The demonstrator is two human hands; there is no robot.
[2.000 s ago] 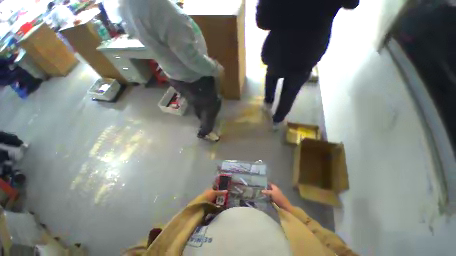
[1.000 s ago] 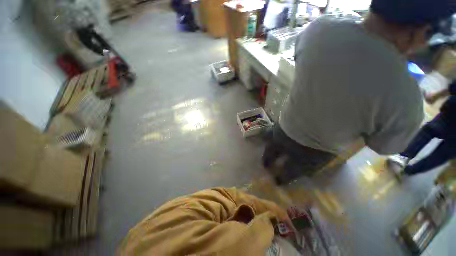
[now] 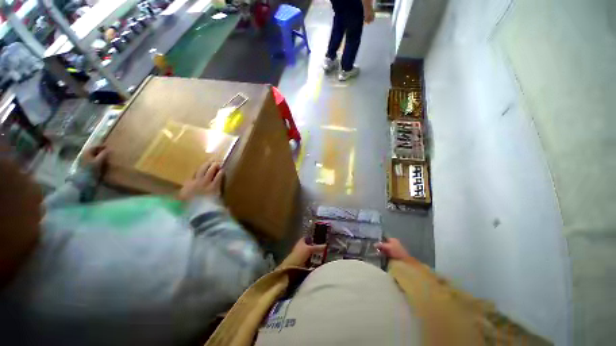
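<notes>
A blister tray pack point(image 3: 351, 233), clear and silvery with dark and red items at its left side, is held flat in front of my body at the bottom centre. My left hand point(image 3: 304, 252) grips its left edge, by the red and dark item. My right hand point(image 3: 393, 249) grips its right edge. A cap brim hides the pack's near part and some of my forearms.
A person in a grey top stands close at the left, hands on a large brown cabinet point(image 3: 202, 135). Parts trays point(image 3: 407, 140) line the wall at right. A blue stool point(image 3: 290, 30), a red stool point(image 3: 286, 116) and another person stand farther up the aisle.
The view has swung to the aisle and the right wall. The grey-topped person is now close at the left. The pack, partly hidden at one second ago, shows again between both hands.
</notes>
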